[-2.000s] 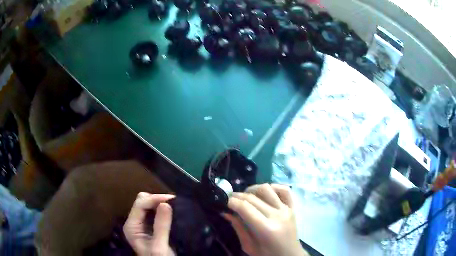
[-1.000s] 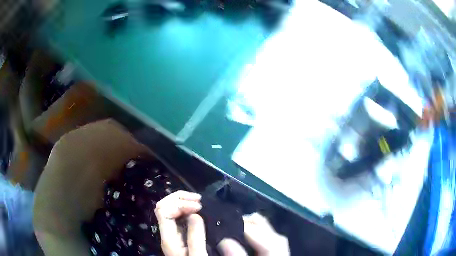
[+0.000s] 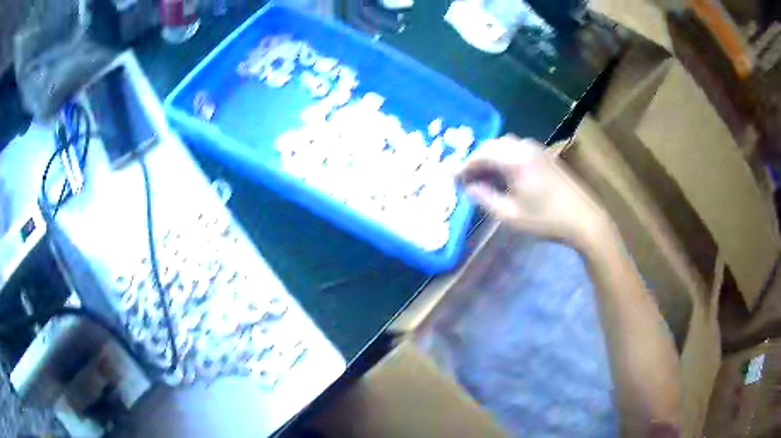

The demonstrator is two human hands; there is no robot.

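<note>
The blue parts tray [image 3: 342, 224] lies on the green bench top, with a heap of small white plastic parts [image 3: 368, 150] inside. My right hand [image 3: 518, 188] is over the tray's right end, coming in from the lower right. Its fingers are curled at the edge of the heap; the fingertips are blurred, and I cannot tell whether they hold a part. My left hand is out of the picture.
White retainers [image 3: 205, 299] are scattered over the white board [image 3: 321, 351] at the left. A black cord crosses them beside the white-grey feeder [image 3: 81, 368]. An open carton [image 3: 428, 389] with a bluish liner [image 3: 531, 334] stands against the bench edge. A clear bag [image 3: 488, 24] lies at the back.
The view has swung right from the green bench and black housings to the blue tray and carton. My right hand has moved to the tray; my left hand has gone out of view.
</note>
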